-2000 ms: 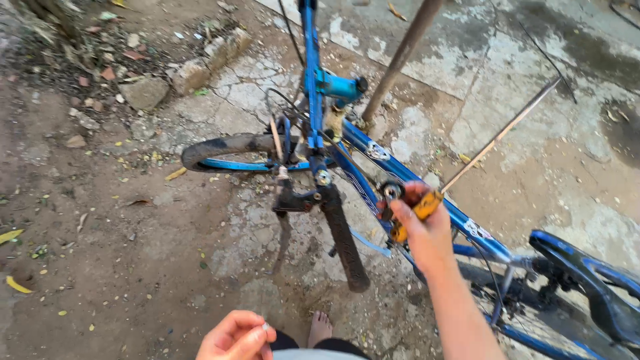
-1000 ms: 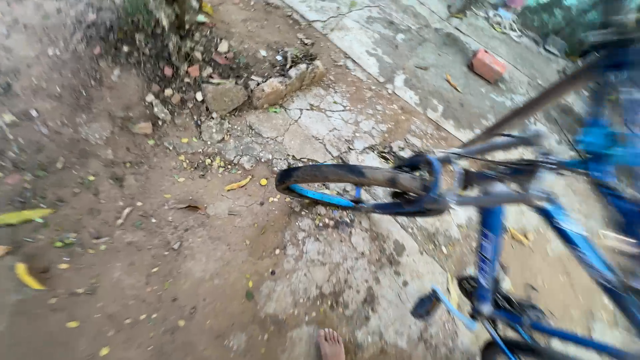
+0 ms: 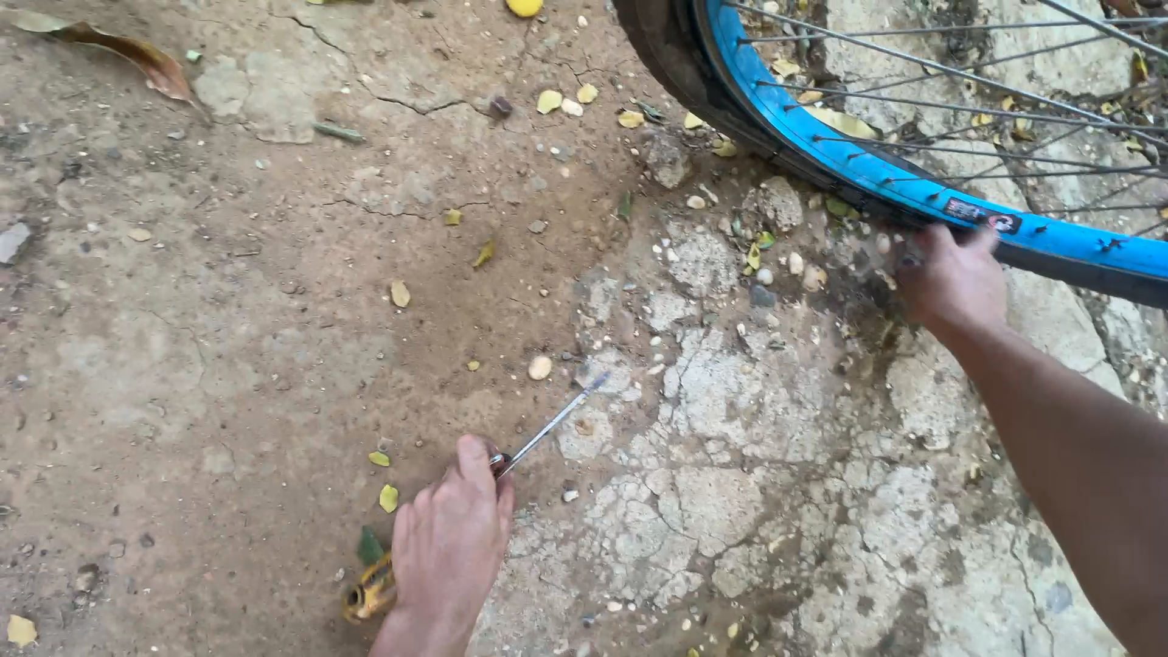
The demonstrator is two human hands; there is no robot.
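Note:
My left hand (image 3: 452,534) is closed around a screwdriver (image 3: 558,422), whose thin metal shaft points up and right over the ground. A yellow metal part (image 3: 370,591) shows beside the wrist, low on the left; whether the hand touches it cannot be told. At the upper right, my right hand (image 3: 958,278) is at the lower edge of a bicycle wheel with a blue rim (image 3: 849,164) and black tire (image 3: 680,78). Its fingertips meet the tire and rim near a sticker, and are partly hidden and blurred.
Cracked concrete (image 3: 730,511) and packed dirt (image 3: 274,365) lie beneath the hands. Small pebbles (image 3: 539,368), yellow leaves and a dry brown leaf (image 3: 137,55) are scattered about. Thin metal spokes (image 3: 958,105) cross the upper right corner.
The view has moved down close to the ground and wheel. Two seconds ago my right hand held a yellow part above the bicycle frame; now it is at the wheel, and my left hand holds a screwdriver.

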